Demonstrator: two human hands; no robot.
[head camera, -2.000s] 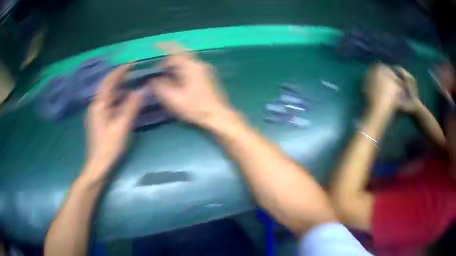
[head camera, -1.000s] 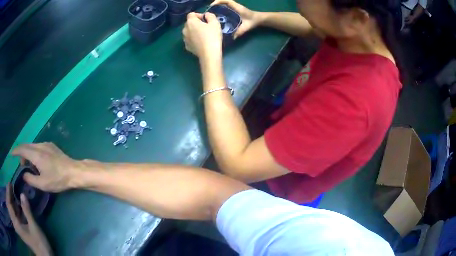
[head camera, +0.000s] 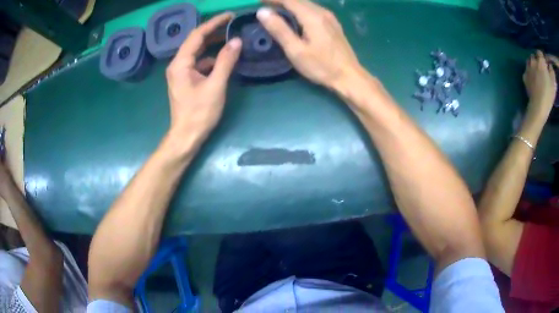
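A dark grey plastic housing (head camera: 263, 61) with a round hub in its centre is between my two hands at the top middle, near the green strip. My left hand (head camera: 199, 76) is at its left side, thumb at the near left rim and fingers by the far left wall. My right hand (head camera: 315, 43) is over its right side, with the thumb at the far rim. Both hands grip the housing. Two more grey housings, one at the far left (head camera: 124, 54) and one beside it (head camera: 173, 29), stand left of my hands.
A pile of small dark parts with silver heads (head camera: 442, 84) lies right, one lying apart (head camera: 483, 65). A dark smudge (head camera: 276, 157) marks the table. Dark housings (head camera: 512, 21) sit far right. Neighbours' arms show at both sides. Tan board (head camera: 13, 147) lies left.
The view has swung back left from the person in red, so both my hands and the two set-aside housings are in full view. The hands still hold a housing.
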